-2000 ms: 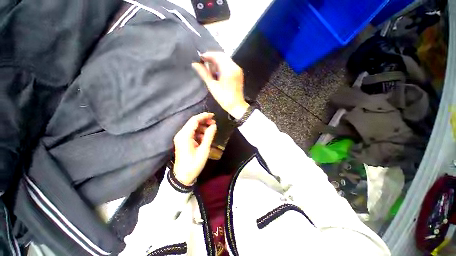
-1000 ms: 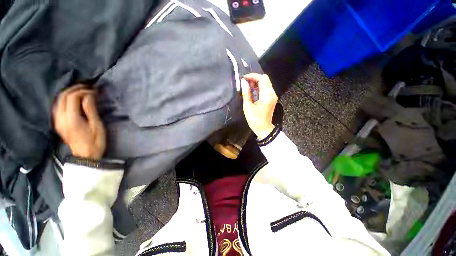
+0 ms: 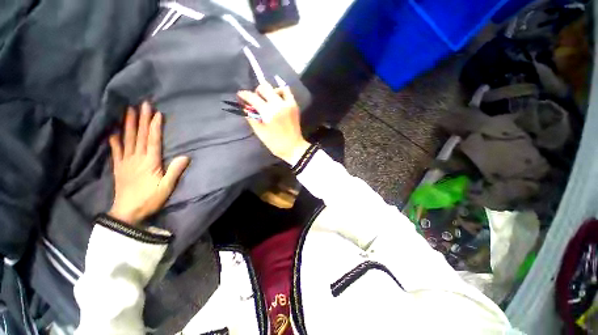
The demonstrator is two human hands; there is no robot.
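The grey garment [image 3: 197,72] with white stripe trim lies spread over the table in front of me. My left hand [image 3: 142,167] lies flat on it with the fingers apart, holding nothing. My right hand [image 3: 272,118] rests on the garment near its right edge, beside the white stripes. It holds small thread snips [image 3: 234,108], whose two dark pointed blades stick out to the left, apart, with red near the fingers. No needle or thread can be made out.
A black smartphone [image 3: 274,14] lies on the white table [image 3: 318,29] at the top. A blue bin [image 3: 406,46] stands right of it above the speckled floor [image 3: 387,131]. Grey-brown cloth pieces [image 3: 501,154], a green bag [image 3: 440,194] and a white scrap [image 3: 511,239] lie at the right.
My left hand has moved from my lap side onto the garment and now lies flat. The snips' blades now show at my right hand. The rounded flap's outline no longer shows clearly.
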